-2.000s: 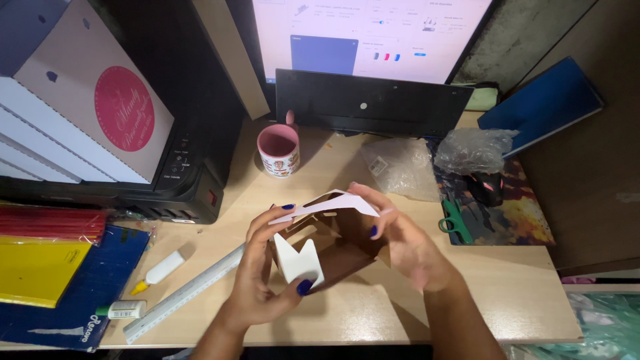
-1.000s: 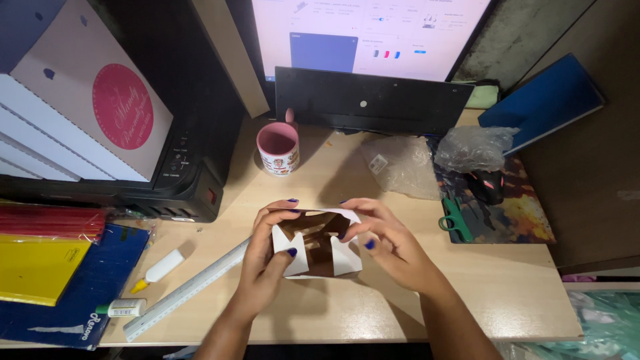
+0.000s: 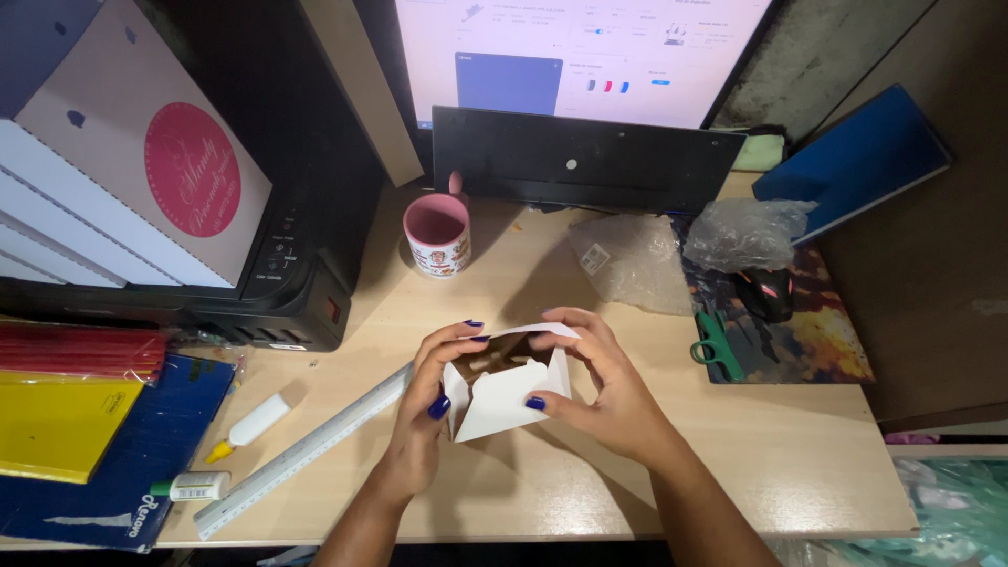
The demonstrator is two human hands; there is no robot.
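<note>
Between my hands is a small cardboard box (image 3: 504, 398), white outside and brown inside, held above the desk with its open side up. A white flap faces me, and another rises at the far side. My left hand (image 3: 425, 402) grips the left side, thumb at the near left edge and fingers over the far left corner. My right hand (image 3: 610, 386) holds the right side, its thumb on the near flap and its fingers at the far right edge. Some fingertips of the right hand are hidden inside or behind the box.
A scale ruler (image 3: 307, 449), glue bottle (image 3: 256, 421) and small white bottle (image 3: 201, 486) lie left. Behind stand a pink mug (image 3: 438, 236) and black keyboard (image 3: 583, 161). Right are green-handled scissors (image 3: 717, 346), a mouse (image 3: 764, 295) and plastic wrap (image 3: 744, 234). A printer (image 3: 307, 315) stands left.
The box has turned and tilted in my hands, and its near flap now lies across the front of the opening. My right thumb has moved onto that flap.
</note>
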